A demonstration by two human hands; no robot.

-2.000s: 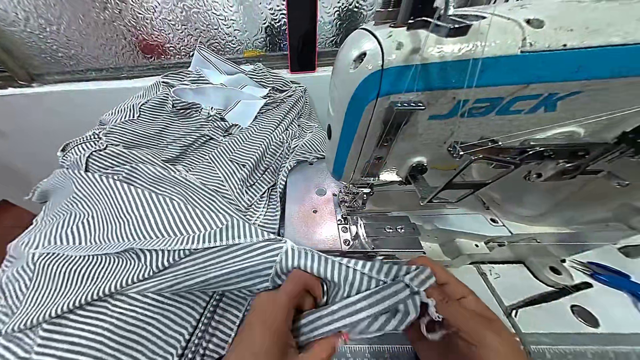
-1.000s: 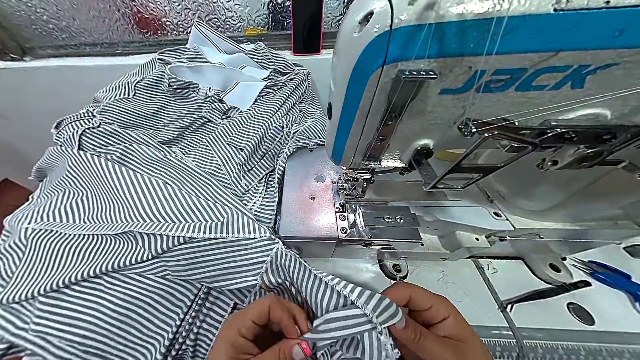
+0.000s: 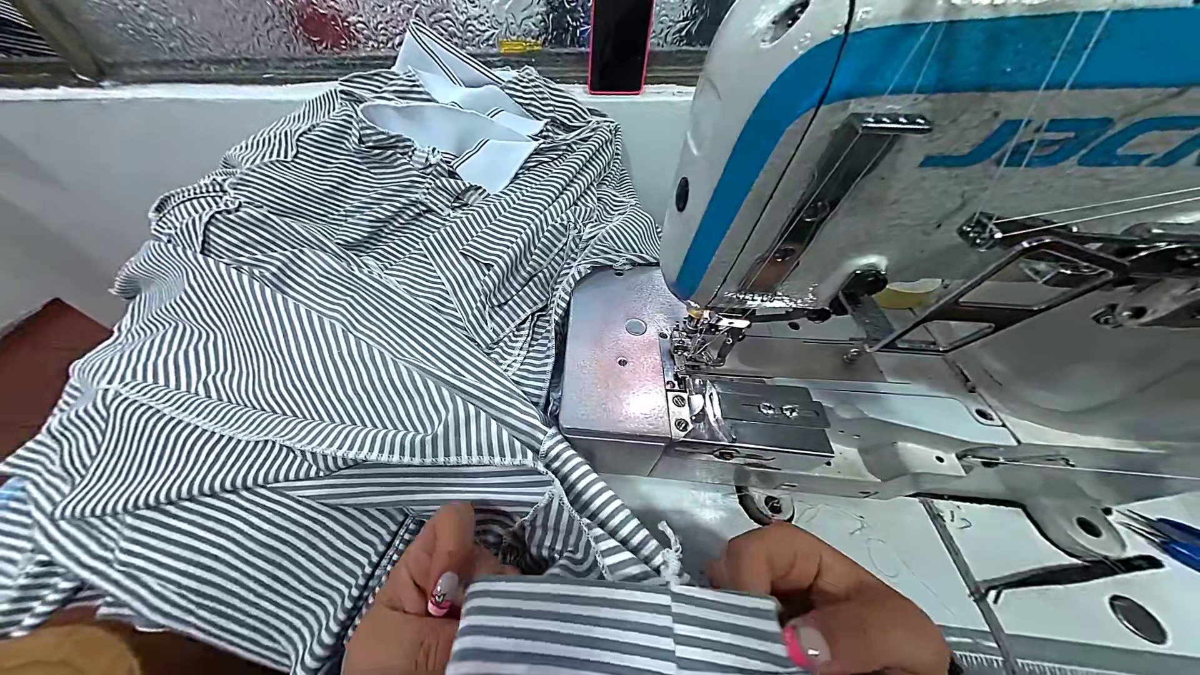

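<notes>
Grey-and-white striped knit fabric, part of a garment point(image 3: 309, 366), spreads over the left side and runs down to my hands. At the bottom centre a folded striped band point(image 3: 609, 623) with a seam and loose white thread ends lies between them. My left hand point(image 3: 422, 600) grips its left end, the thumb on top. Its right end is pinched by my right hand point(image 3: 825, 600). Both hands are in front of the sewing machine's bed, below the presser foot point(image 3: 703, 337), and no fabric lies under the foot. White collar pieces point(image 3: 459, 131) rest on the garment.
The Jack industrial sewing machine point(image 3: 937, 187) fills the right side, with threads running down its head. Blue-handled snips point(image 3: 1172, 539) and black tweezers point(image 3: 1073, 574) lie on the table at right. A phone point(image 3: 620, 47) leans at the window ledge.
The band between my hands has been turned and spread, so its flat striped face and seam now show. My right hand has moved lower and away from the machine since the oldest frame.
</notes>
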